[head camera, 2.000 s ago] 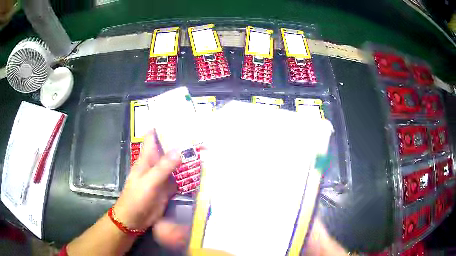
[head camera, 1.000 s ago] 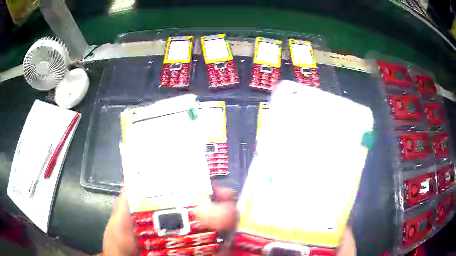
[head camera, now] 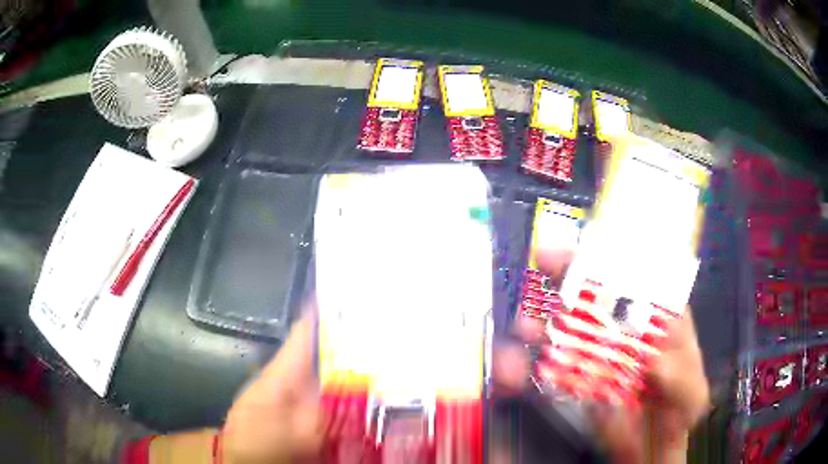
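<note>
My left hand (head camera: 272, 408) holds a red keypad phone (head camera: 404, 290) upright close to the camera. Its screen glows white, with a green tab at the upper right corner and a blurred red keypad below. My right hand (head camera: 676, 381) holds a second keypad phone (head camera: 626, 272), tilted to the right, its screen also white and its keys blurred. Both phones are above the clear blister tray (head camera: 250, 249). Four lit phones stand in the tray's back row, the rightmost partly covered by the phone in my right hand. Another phone (head camera: 556, 245) shows in the front row between the held ones.
A white fan (head camera: 141, 77) stands at the back left. A paper sheet (head camera: 95, 263) with a red pen (head camera: 154, 237) and a thin pale pen lies at left. A blurred side tray of red phone backs (head camera: 781, 299) is at right. A green belt runs behind.
The view has shifted, so the fan, paper and tray appear further right. The left phone now stands more centrally and closer. The right phone has moved right and back, showing more of its keypad.
</note>
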